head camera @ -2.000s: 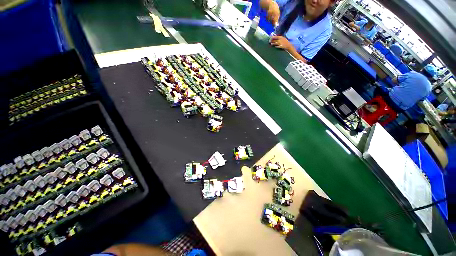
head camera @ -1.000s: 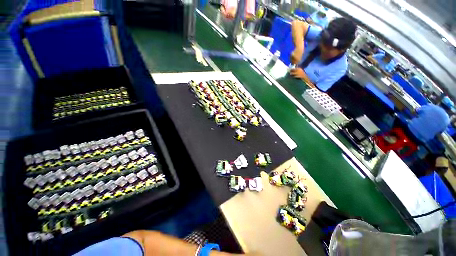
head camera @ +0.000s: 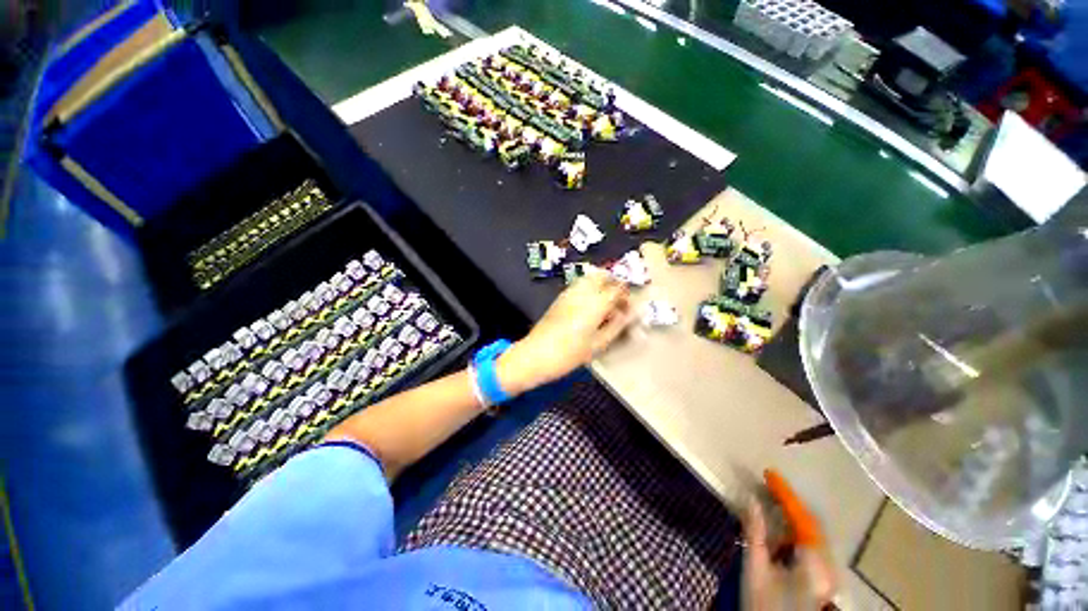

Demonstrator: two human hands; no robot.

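Observation:
My left hand (head camera: 585, 320), with a blue wristband, is over the near edge of the tan work board (head camera: 668, 394). Its fingertips are beside a joined board and white housing (head camera: 630, 270) and another small white piece (head camera: 657, 313); whether it grips one is unclear. My right hand (head camera: 782, 571), blurred at the bottom, is closed around the orange grip of a soldering iron (head camera: 792, 507), whose dark tip points up. Several circuit boards (head camera: 734, 320) lie on the tan board. Another board with a white housing (head camera: 546, 255) lies on the black mat (head camera: 465, 197).
Rows of boards (head camera: 525, 102) stand at the mat's far end. A black tray (head camera: 459, 281) at left holds rows of joined pieces; another tray (head camera: 257, 191) sits behind it. A clear fume hood (head camera: 943, 394) hangs at right, over brown cardboard (head camera: 931, 561). A green conveyor (head camera: 787, 167) runs beyond.
The view has turned down and right. My left hand has come in over the near pieces, and my right hand with the orange-gripped iron now shows. More of the hood shows; the person opposite is out of view.

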